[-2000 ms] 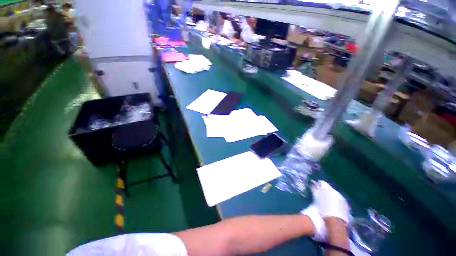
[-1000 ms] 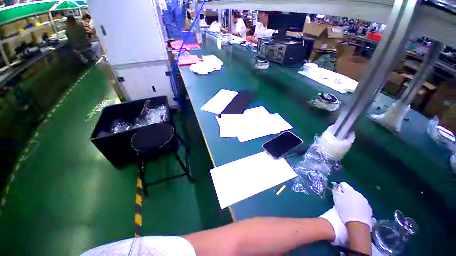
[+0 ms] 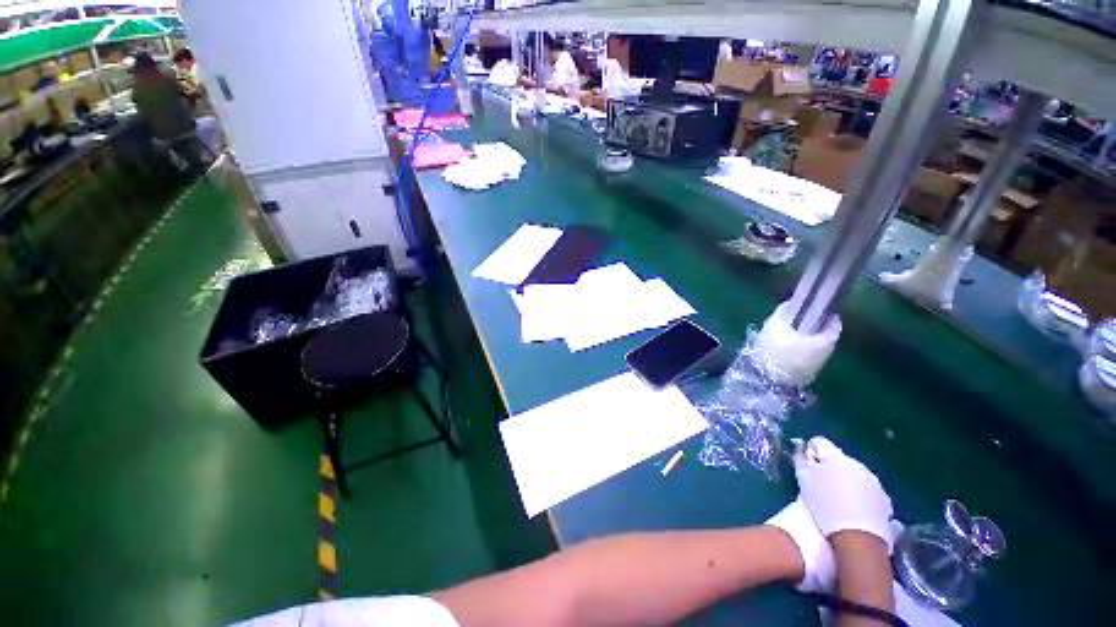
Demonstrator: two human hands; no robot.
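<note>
My right hand [image 3: 844, 494], white-gloved with a dark bracelet at the wrist, is over the bench at the lower right. Its fingers are bent together, and anything between them is too small to tell. My left hand [image 3: 804, 539] reaches in from the left; its white cuff shows, and the rest is hidden behind the right hand and wrist. Crinkled clear film [image 3: 745, 416] lies just beyond the fingertips at the post foot. A clear glass bottle [image 3: 936, 566] with round shiny tops stands right of the hands. A small tan stick [image 3: 672, 463] lies left of them.
A white sheet [image 3: 600, 439] and a smartphone [image 3: 672, 354] lie to the left, with more sheets [image 3: 624, 306] behind. A metal post [image 3: 875, 165] rises beyond the hands. A black bin [image 3: 245, 380] and black stool [image 3: 355, 352] stand on the floor at left.
The view swung right, then slightly back left, and is sharper than at first. The hands stay together at the same place by the film.
</note>
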